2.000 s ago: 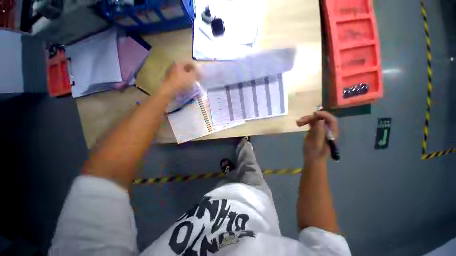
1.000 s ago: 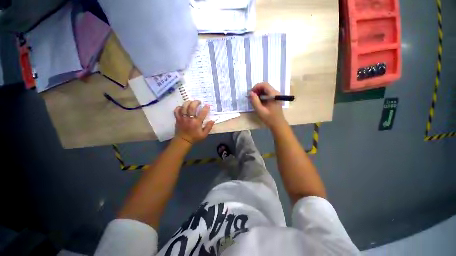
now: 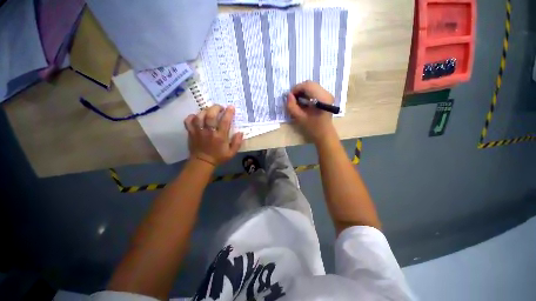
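The record sheet [image 3: 279, 59], white with grey-blue column bands, lies flat on the desk, partly over the spiral notebook [image 3: 156, 132]. My right hand [image 3: 311, 110] holds a slim black pen [image 3: 325, 106] over the lower part of the sheet; the pen tip is hidden by the fingers. My left hand [image 3: 213, 134] rests palm down, fingers slightly apart, on the sheet's lower left corner and the notebook's edge, holding nothing. The ID badge [image 3: 164, 81] with its dark blue cord lies on the notebook, left of the sheet.
A large pale sheet [image 3: 154, 29] covers the desk's back left. Pink and tan folders [image 3: 94, 47] lie left of it. An orange-red divided tray [image 3: 445, 42] holding small dark parts stands beyond the desk's right edge. Yellow-black tape [image 3: 496, 88] marks the grey floor.
Since two seconds ago, the lifted page is down and both hands have come to the sheet, the right with the pen. Over the last second the view shifted and the hands stayed almost in place.
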